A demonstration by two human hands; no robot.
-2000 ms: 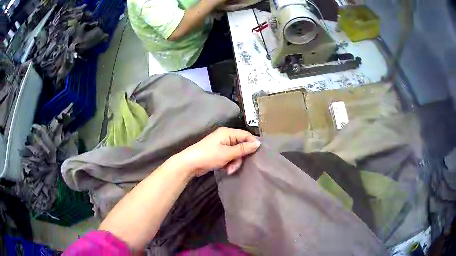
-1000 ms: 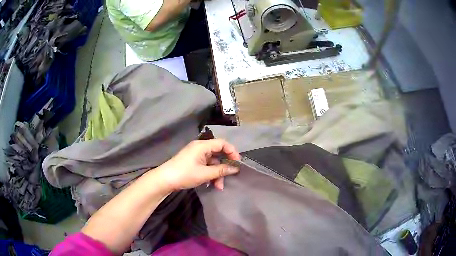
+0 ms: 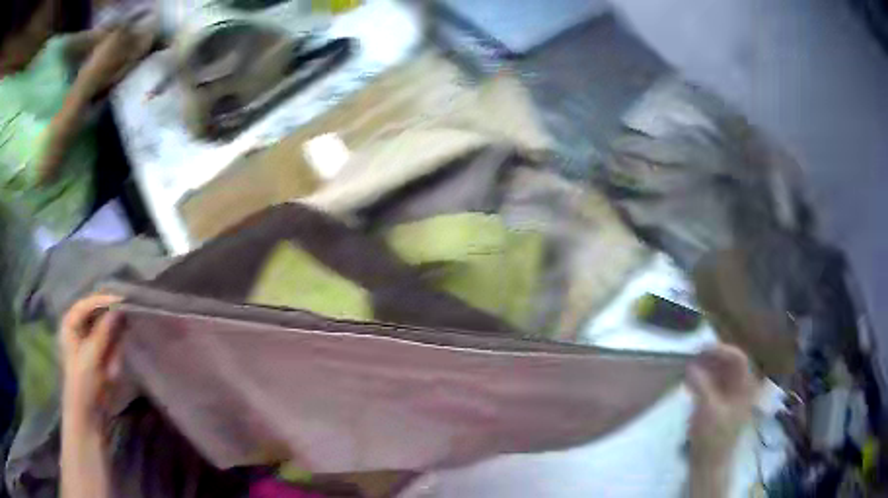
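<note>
A grey-brown garment panel [image 3: 389, 399] is stretched from left to right across the front of the view, with a seamed edge along its top. My left hand [image 3: 90, 345] holds its left end. My right hand [image 3: 719, 389], blurred, holds its right end. Behind the panel lies darker brown cloth [image 3: 336, 248] with a small yellow-green patch [image 3: 310, 284]. A larger olive piece [image 3: 477, 255] lies to its right. The frame is blurred, so the stitches cannot be told.
A beige sewing machine [image 3: 234, 73] stands on the white table [image 3: 156, 165], upper left. A small white rectangle [image 3: 326, 155] lies on tan cardboard [image 3: 234, 199]. A person in green [image 3: 39, 126] is at the far left. A dark spool [image 3: 667, 313] and heaped grey cloth [image 3: 682, 175] are at the right.
The view has swung right. My right hand has come into view holding the panel's other end. The panel's edge has gone from slanting to nearly level and taut.
</note>
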